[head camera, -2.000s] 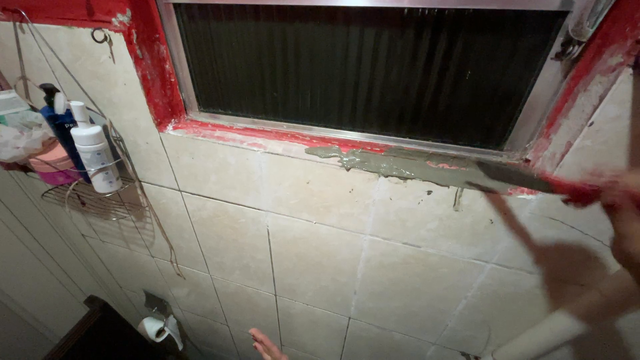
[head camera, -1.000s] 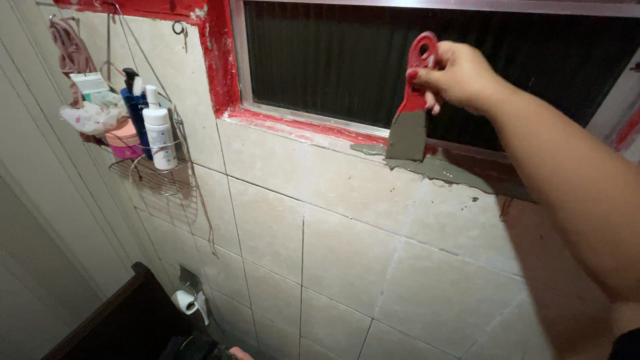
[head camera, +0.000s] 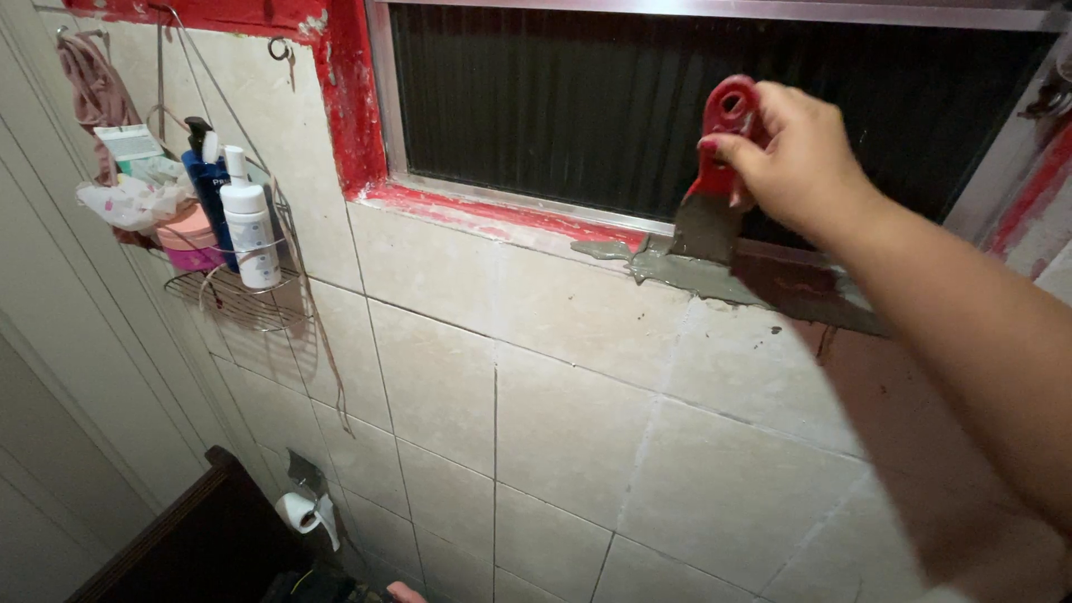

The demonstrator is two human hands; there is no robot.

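Observation:
My right hand [head camera: 791, 155] grips the red handle of a putty knife [head camera: 712, 218], held upright with its blade down on the window sill. Grey wet mortar [head camera: 695, 276] coats the blade and lies along the sill's front edge, with a ragged lower border over the tile tops. To the left the sill [head camera: 502, 219] shows red and whitish paint. Behind the knife is the dark ribbed glass [head camera: 544, 109] in its metal frame. Only a fingertip of my left hand [head camera: 405, 593] shows at the bottom edge; whether it holds anything is hidden.
A wire rack [head camera: 243, 297] with bottles, a pink jar and a plastic bag hangs on the tiled wall at left. Below it are a toilet paper roll [head camera: 300, 512] and a dark wooden edge [head camera: 218, 469]. A metal hook [head camera: 279, 48] sits near the red window surround.
From the right end of the sill, my right hand has moved left with the putty knife, which now stands upright. Over the last second it has shifted only slightly. The view has swung.

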